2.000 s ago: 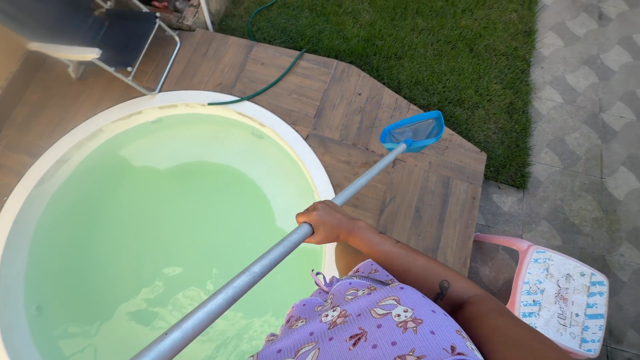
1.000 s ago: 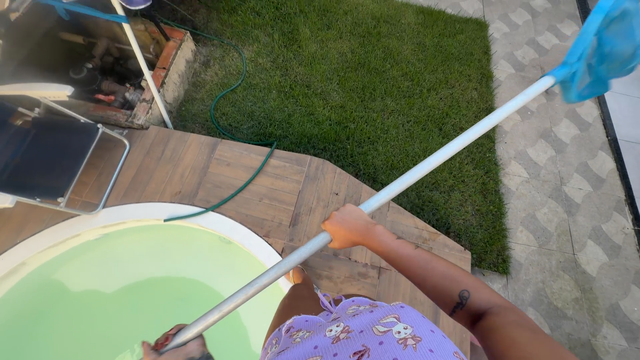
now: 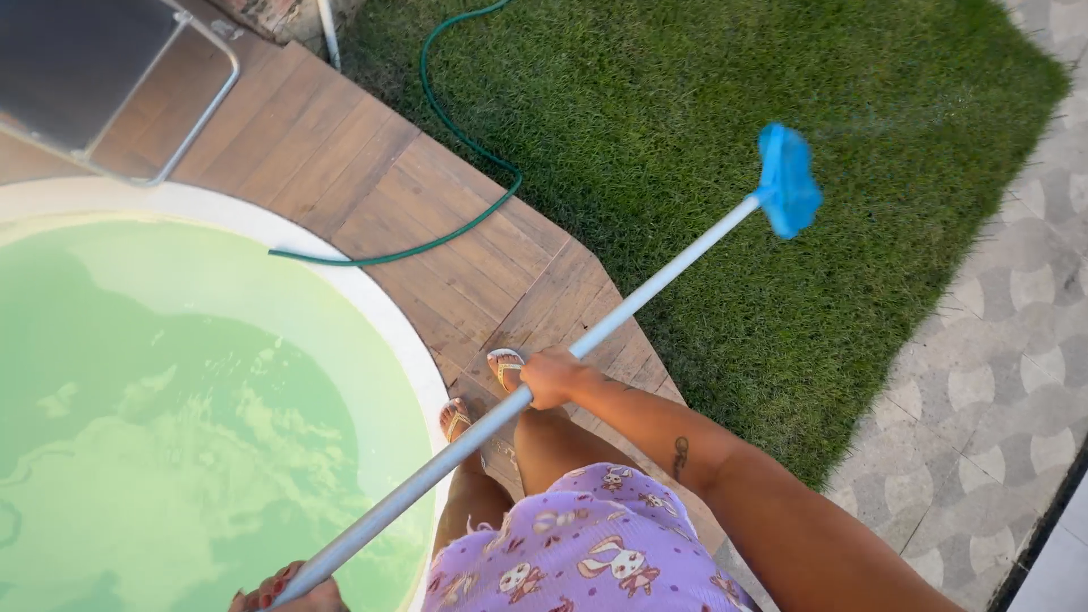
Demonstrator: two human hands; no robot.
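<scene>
A long metal pole (image 3: 425, 480) runs diagonally across the view, with a blue pool skimmer net (image 3: 789, 180) on its far end, held over the grass. Around the middle of the pole my right hand (image 3: 552, 378) is closed, just above my sandalled feet. My left hand (image 3: 293, 591) grips the pole's lower part at the bottom edge of the frame, over the pool; part of this hand is cut off. The round pool (image 3: 416, 340) holds greenish water, and its white rim lies to the left of my feet.
A green hose (image 3: 463, 136) curves from the grass over the wood-look deck (image 3: 450, 221) and across the pool rim. A folding chair with a metal frame (image 3: 200, 127) stands at the upper left. Patterned paving (image 3: 960, 408) borders the lawn (image 3: 646, 102) on the right.
The skimmer net has swung from the upper right edge of the view to over the grass. My left hand, out of view two seconds ago, shows on the pole in both later frames.
</scene>
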